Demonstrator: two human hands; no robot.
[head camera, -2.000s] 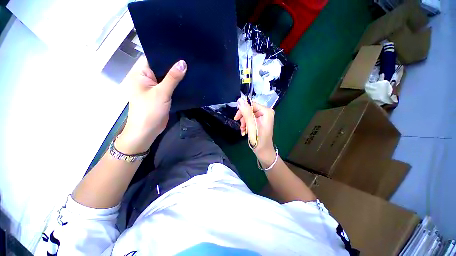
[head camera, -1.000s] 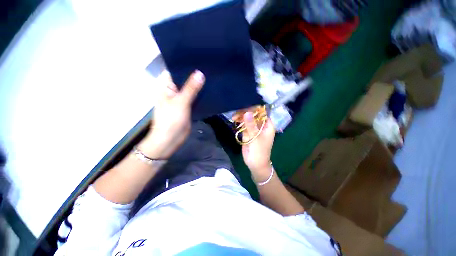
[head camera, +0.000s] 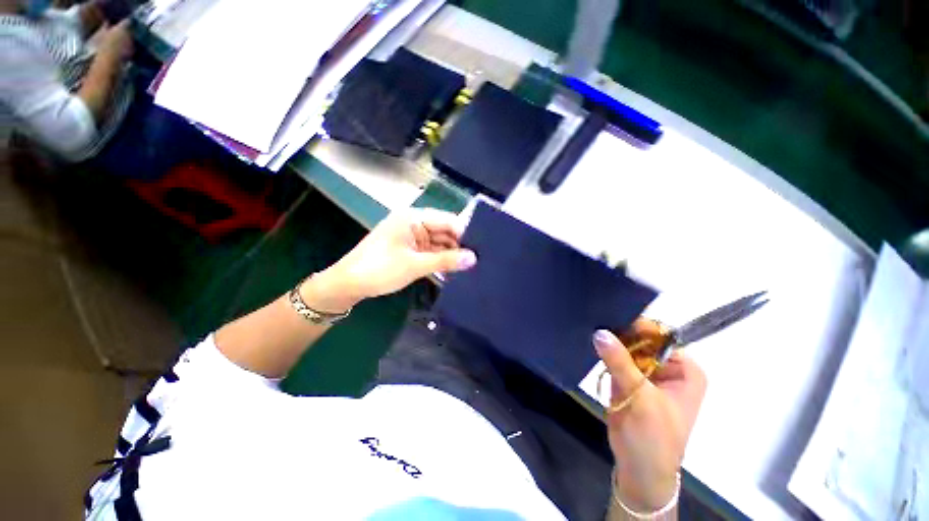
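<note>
A black panel (head camera: 540, 290) is held tilted in front of me, over the bench's near edge. My left hand (head camera: 407, 254) grips its left end, thumb on top. My right hand (head camera: 657, 392) holds the scissors (head camera: 718, 321) by their gold loops and also pinches the panel's right end with the thumb. The silver blades point right, away from the panel, and look nearly closed. Two stacks of black panels, a left one (head camera: 392, 100) and a right one (head camera: 497, 137), lie on the bench beyond, with yellow tabs (head camera: 433, 130) between them.
A roller with a blue bar (head camera: 616, 110) and black handle lies right of the stacks. White sheets are piled at the left (head camera: 265, 76) and at the far right (head camera: 876, 407). A red stool (head camera: 209, 204) stands below the bench. Another person's arm (head camera: 107, 71) shows at top left.
The view has turned from the scrap heap and boxes to the bench with the stacks. The panel is now held at both ends; my right hand with the scissors has come onto its right end.
</note>
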